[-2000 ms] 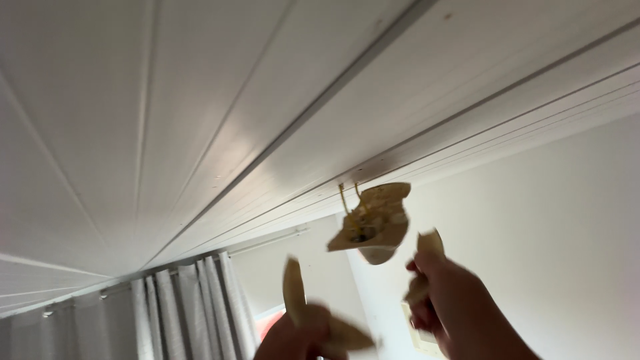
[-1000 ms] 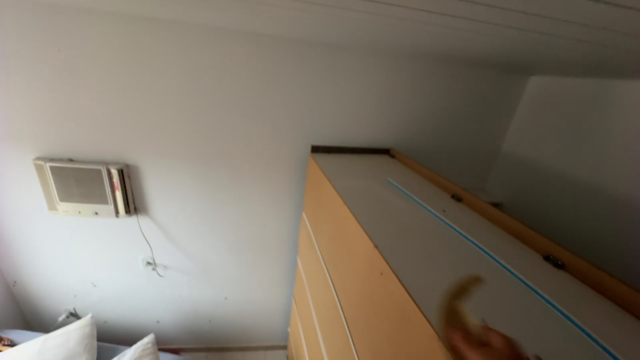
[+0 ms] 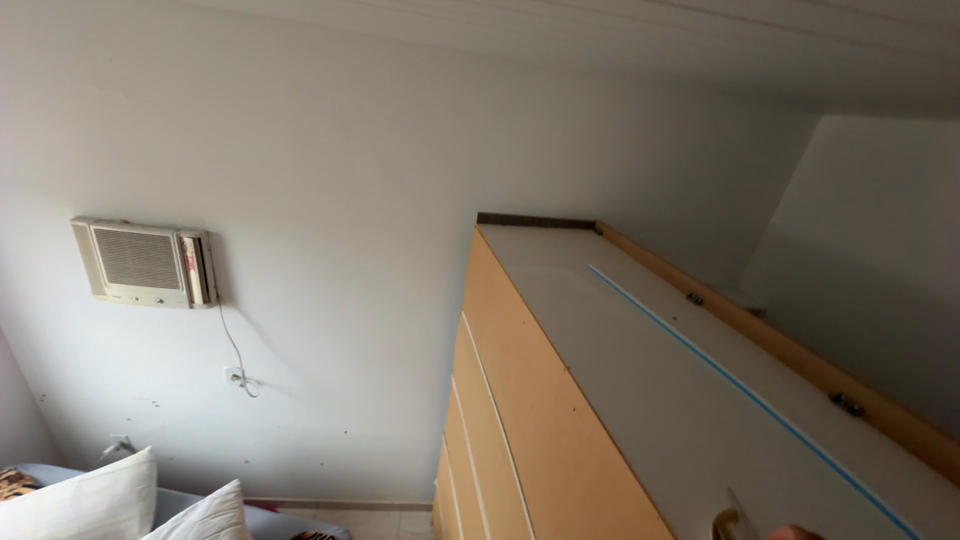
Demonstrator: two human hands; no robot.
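At the bottom edge, a fingertip of what looks like my right hand (image 3: 793,532) shows just above the top of a tall wardrobe (image 3: 622,360). Left of the fingertip is a curved, yellowish-beige piece (image 3: 725,523) with a thin pale edge rising from it. Most of this piece and the rest of the hand are cut off by the frame, so whether the fingers grip it cannot be seen. My left hand is out of view.
The wardrobe's raised orange rim (image 3: 765,334) carries metal hinges, and a blue-edged strip (image 3: 705,356) runs along its top. An air conditioner (image 3: 142,262) is in the left wall, above a bed with white pillows (image 3: 90,499). The panelled ceiling (image 3: 600,30) is close above.
The view has swung from the ceiling and its hanging fixture to the wardrobe. Both hands held beige pieces earlier; since one second ago, the visible hand has dropped mostly below the frame.
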